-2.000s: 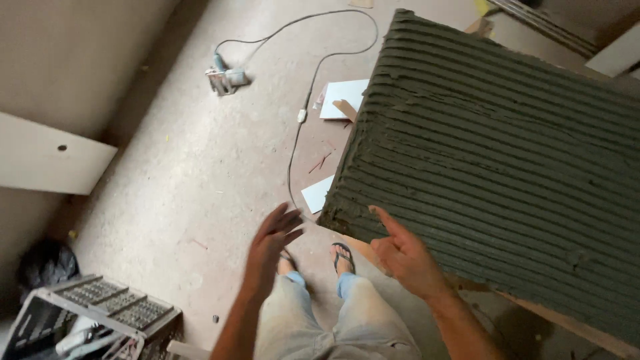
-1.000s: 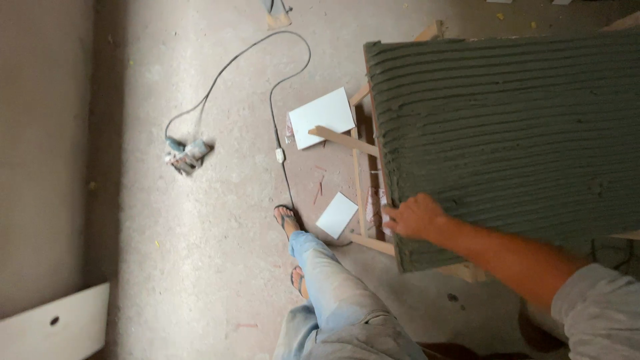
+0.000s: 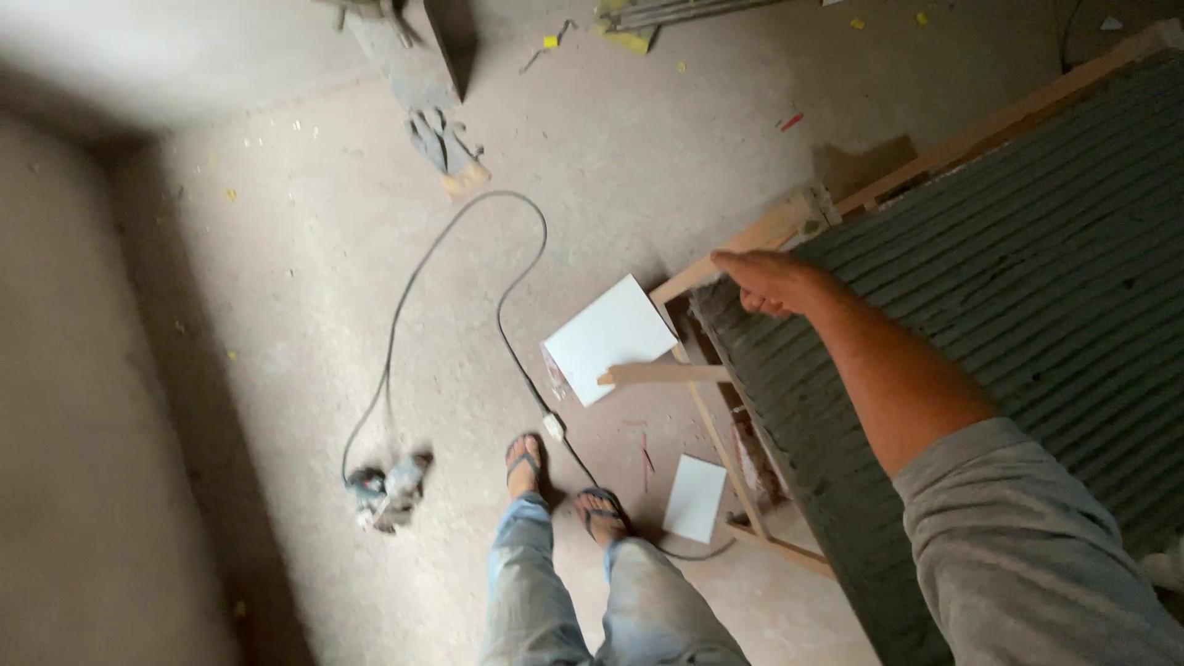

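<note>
My right hand (image 3: 766, 282) is over the near top corner of a panel coated with grey-green ridged mortar (image 3: 999, 268). Its index finger points out past the panel's edge toward a wooden batten (image 3: 772, 227), and the other fingers are curled. Nothing shows in its grasp; whether it touches the mortar I cannot tell. The panel rests on a wooden frame (image 3: 712, 430). A larger white tile piece (image 3: 612, 335) and a smaller one (image 3: 696, 498) lie on the floor beside the frame. My left hand is out of view.
A corded power tool (image 3: 390, 490) lies on the floor, its cable (image 3: 393, 324) looping to a white connector (image 3: 553, 425) by my sandalled feet. A piece of wood (image 3: 661, 374) juts from the frame. Farther off are a work glove (image 3: 444, 148) and long bars (image 3: 689, 11).
My right hand has moved along the panel's edge from the lower corner to the upper corner. My left hand, visible two seconds ago, has left the view. The view has turned.
</note>
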